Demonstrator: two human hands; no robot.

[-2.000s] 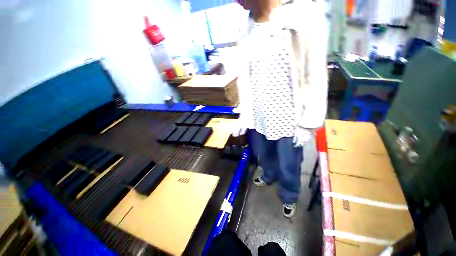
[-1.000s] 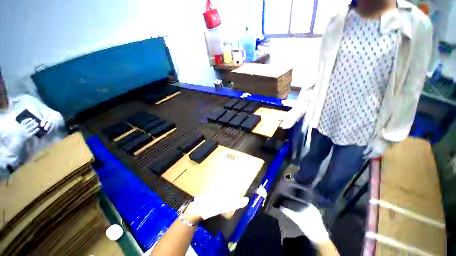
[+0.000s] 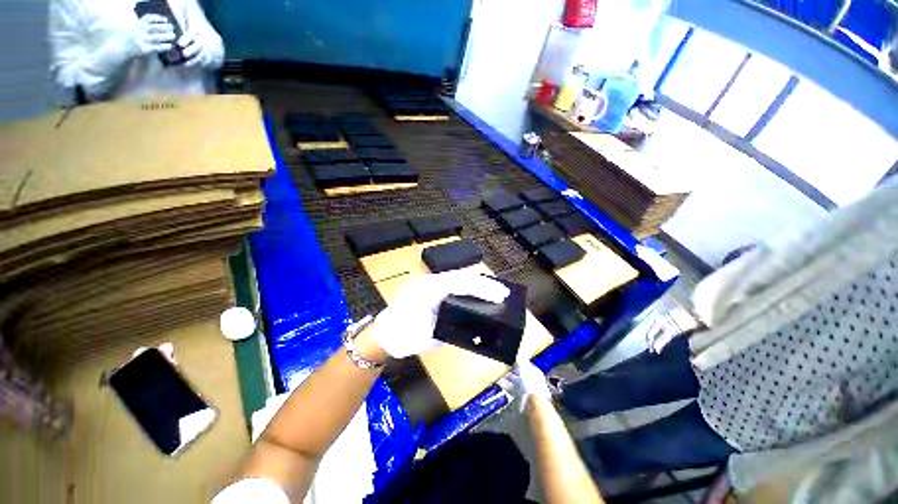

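A small black box (image 3: 481,325) with a tiny pale centre mark is held up in front of me, tilted. My left hand (image 3: 429,309), in a white glove with a bracelet at the wrist, grips it from the left and top. My right hand (image 3: 530,382), gloved in white, is below its lower right corner; its fingers are partly hidden. Behind and below, a cardboard sheet (image 3: 459,378) lies on the mesh conveyor belt (image 3: 448,177), with a few black boxes (image 3: 452,255) at its far edge.
More black boxes (image 3: 369,148) lie in groups on the belt. A stack of cardboard sheets (image 3: 138,148), a smartphone (image 3: 160,400) and a round white lid (image 3: 237,323) are at left. One person stands close at right; another at back left holds a dark object.
The view has swung left. My left hand has come up from over the cardboard sheet and now grips the black box. My right hand has moved in beneath the box.
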